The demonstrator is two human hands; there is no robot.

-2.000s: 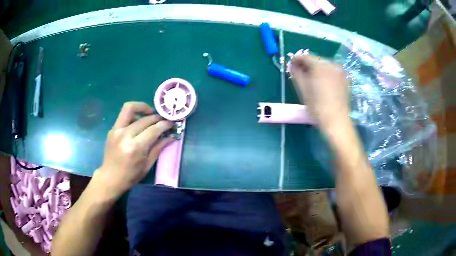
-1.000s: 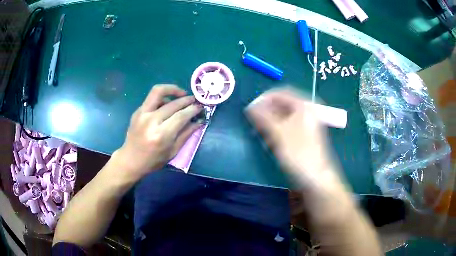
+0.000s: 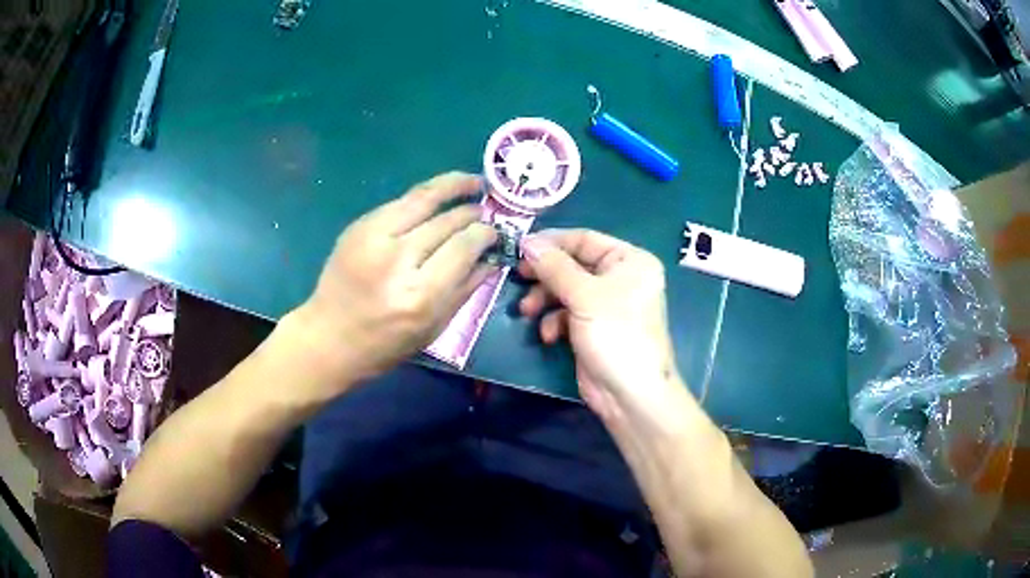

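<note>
A pink fan body [image 3: 533, 165] lies on the green bench, its round spoked head away from me and its open handle towards me. My left hand [image 3: 407, 271] holds a small circuit board [image 3: 504, 246] at the top of the handle, just below the head. My right hand [image 3: 599, 299] meets it there, thumb and fingertips pinched at the board's right side; a tiny pink bit seems to show at the fingertips. A pink handle cover [image 3: 743, 260] with a dark oval hole lies to the right.
Two blue batteries [image 3: 634, 146] lie beyond the fan, small pink parts [image 3: 784, 158] at right. A clear plastic bag [image 3: 926, 305] covers the right edge. A pale knife-like tool [image 3: 151, 96] and black screwdriver [image 3: 85, 113] lie left. A box of pink pieces [image 3: 96, 361] stands lower left.
My right hand has come from the small pink parts back to the fan and now touches the board area. My left hand stays at the handle. The view has shifted, moving bench items within the picture.
</note>
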